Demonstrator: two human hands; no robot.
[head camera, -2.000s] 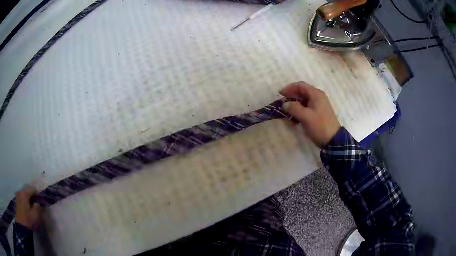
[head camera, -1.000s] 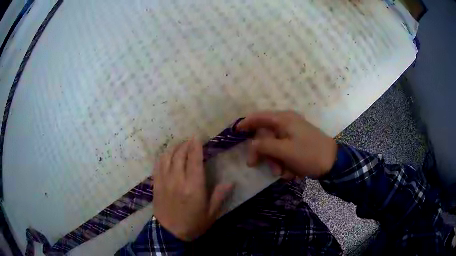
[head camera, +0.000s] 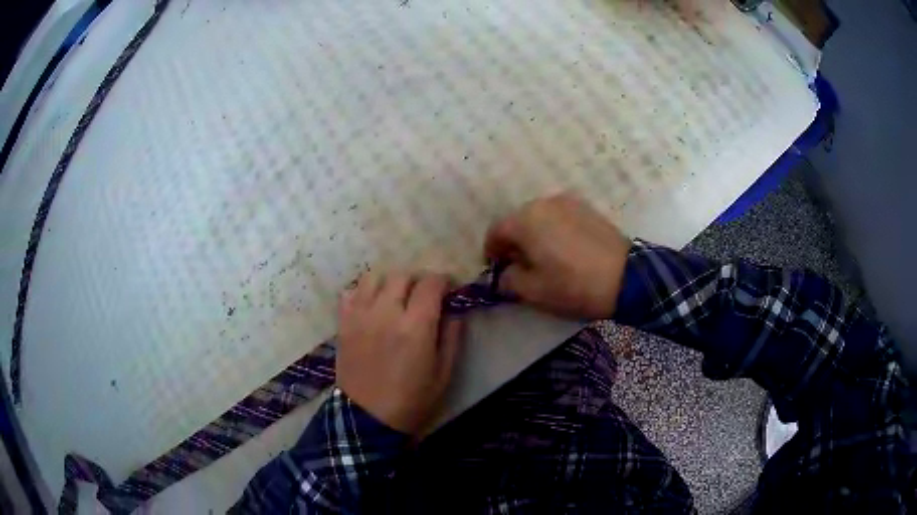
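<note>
A purple plaid necktie (head camera: 241, 420) lies slantwise across the near left part of the off-white pressing table (head camera: 332, 131), with a bent, looped part at the lower left. My left hand (head camera: 395, 347) lies over the tie, fingers close together, pressing it on the cover. My right hand (head camera: 558, 256) pinches the tie's end between thumb and fingers, just right of my left hand. The end is mostly hidden by my fingers.
A second dark plaid strip (head camera: 62, 166) curves along the left side of the table. A blue support (head camera: 772, 186) shows under the right edge. Speckled floor (head camera: 669, 387) lies below right, with part of a round white thing (head camera: 779, 435). Purple plaid cloth (head camera: 573, 372) shows below the near edge.
My left hand came from the far left onto the tie beside my right hand. My right hand moved nearer and now pinches the end closer to my left hand. The iron has left the view.
</note>
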